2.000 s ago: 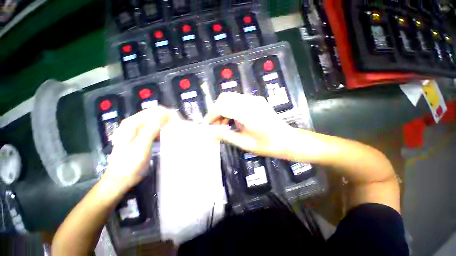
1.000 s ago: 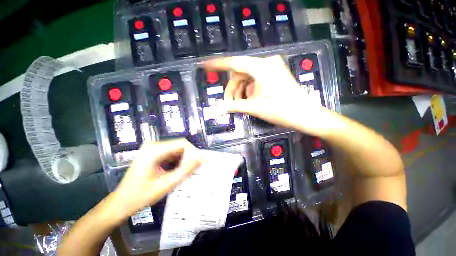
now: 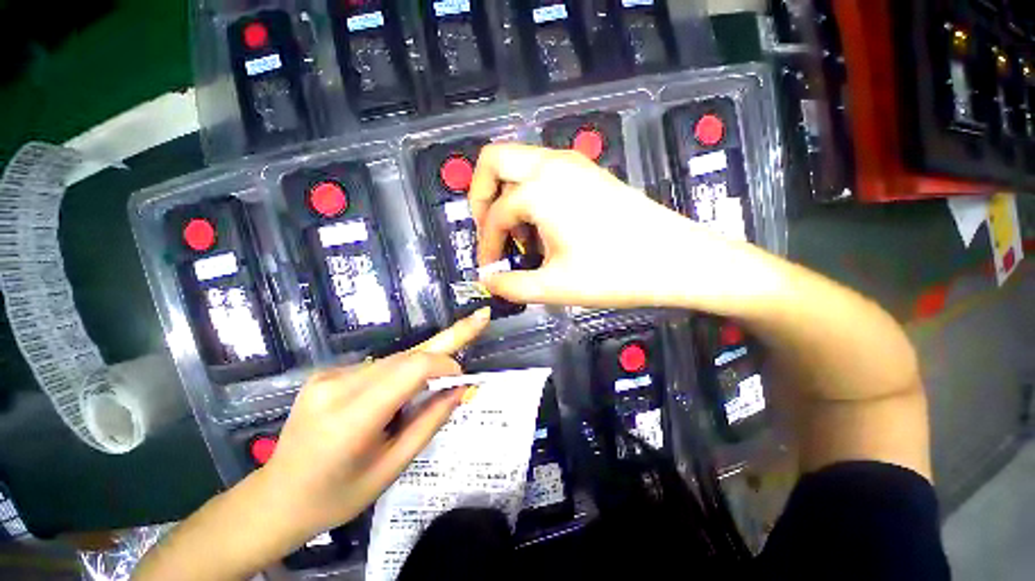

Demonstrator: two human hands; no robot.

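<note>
A clear blister tray (image 3: 397, 145) holds two rows of black devices, each with a red round spot and white labels. My left hand (image 3: 369, 426) grips the white label sheet (image 3: 454, 465) between thumb and fingers, its index finger stretched to the lower end of the top-row middle device (image 3: 456, 210). My right hand (image 3: 556, 233) is over that device and pinches a tiny white label (image 3: 495, 269) at its fingertips, close to the device's lower part. The fingers hide part of the device. The sheet and dark hair cover part of the bottom row.
Another clear tray with similar devices (image 3: 460, 57) lies behind. A curling label roll (image 3: 40, 284) stands left. Black trays (image 3: 982, 108) on a red tray (image 3: 868, 114) are at the right, with a yellow-and-white card (image 3: 1004, 233) below. Crinkled plastic (image 3: 125, 556) lies low left.
Since a second ago, my right hand has moved down on the middle device, with a small label now visible at its fingertips. My left index finger has extended to the device. The trays appear shifted left.
</note>
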